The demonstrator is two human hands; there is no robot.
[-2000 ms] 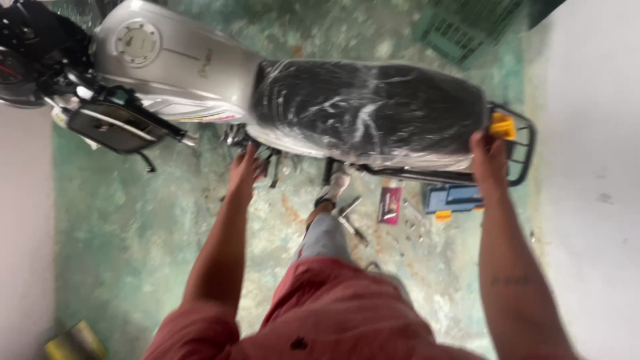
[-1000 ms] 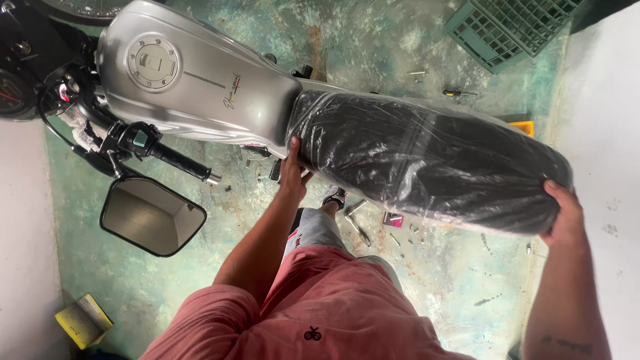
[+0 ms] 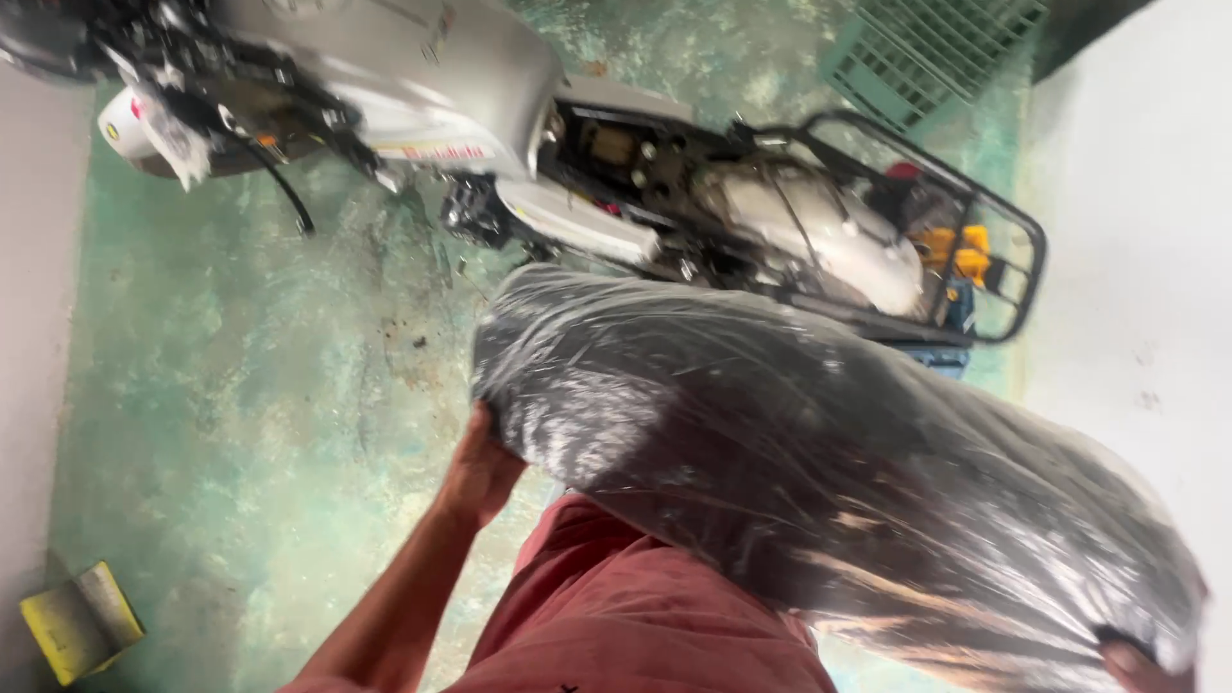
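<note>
A black motorcycle seat wrapped in clear plastic [image 3: 770, 414] is held between my hands, close to my body and off the motorcycle. My left hand [image 3: 481, 472] grips its narrower front end, the fingers hidden under it. At the lower right, my right hand [image 3: 1145, 664] holds the rear end, mostly cut off by the frame edge. Beyond the seat stands the motorcycle with its silver fuel tank [image 3: 472, 58]. Its seat area lies exposed, showing the frame, wiring and the rear fender [image 3: 799, 221]. A black tubular rear rack [image 3: 1030, 269] surrounds the tail.
A green plastic crate [image 3: 934, 58] stands at the upper right, beside a white wall [image 3: 1136, 241]. Yellow and blue items [image 3: 962, 255] lie beneath the rack. A yellow-edged object [image 3: 82, 621] rests on the green floor at the lower left.
The seat has come off the top of the motorcycle, toward my body, with both hands on it. The parts beneath it are now uncovered.
</note>
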